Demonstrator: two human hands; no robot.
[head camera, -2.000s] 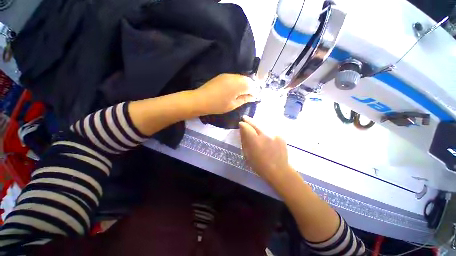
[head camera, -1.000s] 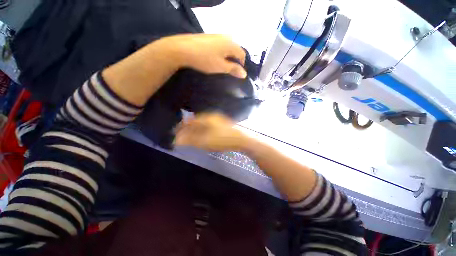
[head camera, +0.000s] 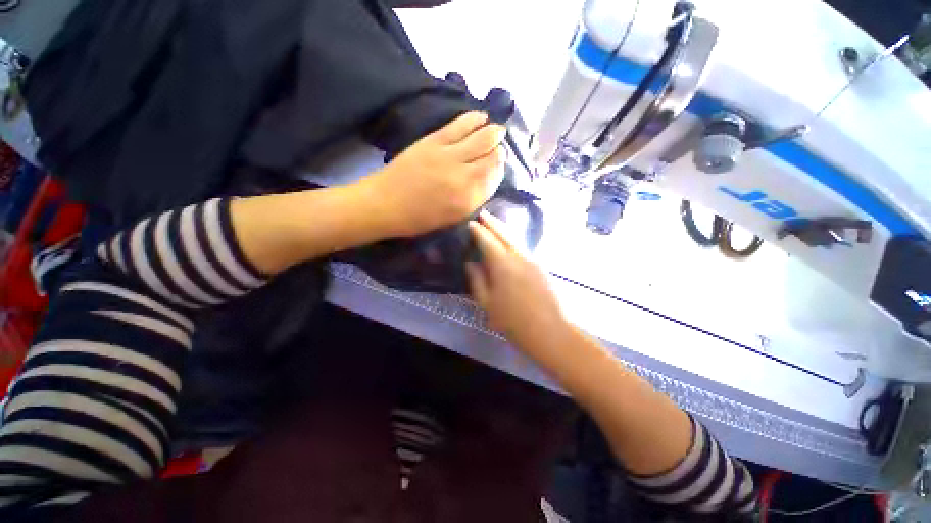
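A black garment (head camera: 306, 82) lies heaped on the left of the white table, its narrow end reaching the lit needle area (head camera: 556, 169) of the sewing machine. My left hand (head camera: 439, 179) lies on this end just left of the needle, fingers bent over the cloth and gripping it. My right hand (head camera: 516, 286) is nearer the table's front edge, its fingertips pinching the garment's lower edge, close below my left hand. The cloth under both hands is partly hidden. Glare hides whether the cloth is under the presser foot.
The white machine head (head camera: 786, 133) with blue stripe spans the upper right. Scissors (head camera: 723, 233) lie behind it. A printed ruler edge (head camera: 715, 407) runs along the table front. Black snips (head camera: 876, 424) are at the right end. Red crates (head camera: 41, 245) stand at the left.
My left hand has moved down and right along the cloth. My right hand has moved right from the lower left to the garment's edge. The cloth end has been rearranged beside the needle.
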